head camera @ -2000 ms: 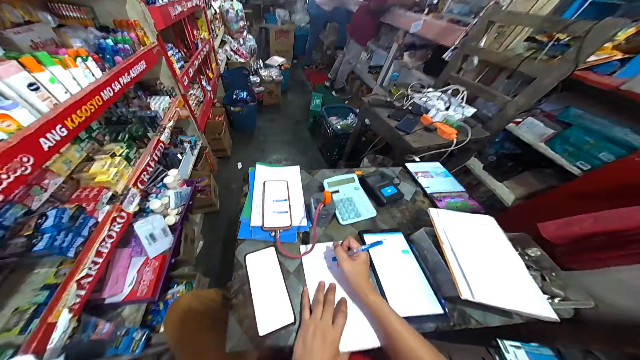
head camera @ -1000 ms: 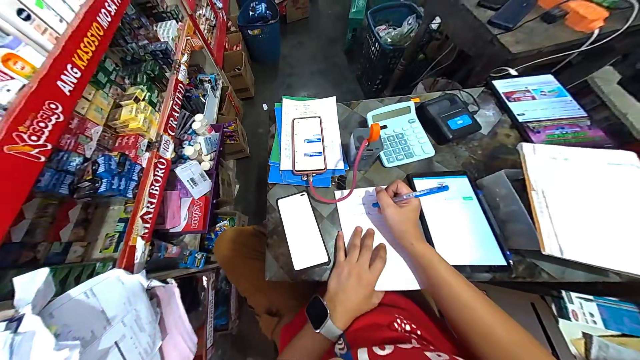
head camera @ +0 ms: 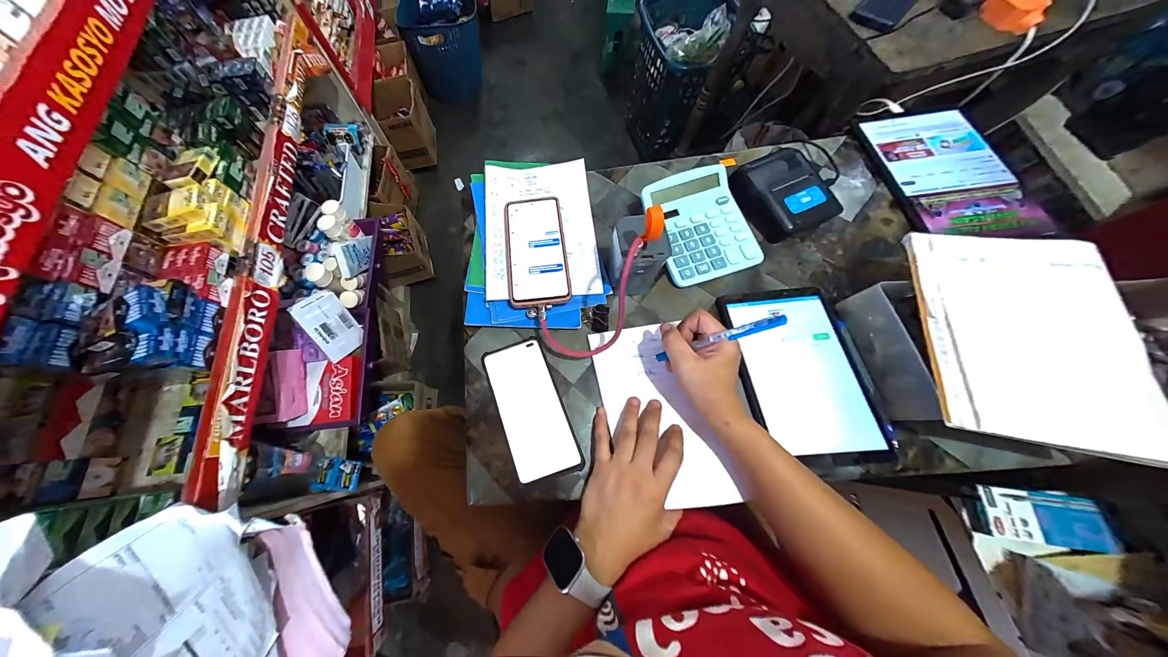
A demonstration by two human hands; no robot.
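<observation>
My right hand (head camera: 707,370) holds a blue pen (head camera: 730,338), its tip at a sheet of white paper (head camera: 698,465) with faint writing near the top. Flat on the lower part of that sheet rests my left hand (head camera: 634,479), fingers spread, a smartwatch (head camera: 570,564) on the wrist. Left of the sheet lies a phone with a white screen (head camera: 534,411); to its right, partly behind my right forearm, is a tablet (head camera: 803,379). Above, a second phone (head camera: 538,251) lies on papers, with a red cable (head camera: 625,292) plugged in.
A calculator (head camera: 701,228) and a small black device (head camera: 787,193) stand at the table's back. Right are another tablet (head camera: 949,164) and a thick open notebook (head camera: 1040,338) over a grey bin (head camera: 890,347). Store shelves (head camera: 246,392) line the left; crumpled papers (head camera: 155,584) are lower left.
The view has tilted down and come closer to the table since the oldest frame. The pen stays in my right hand at the sheet, and my left hand remains on the paper.
</observation>
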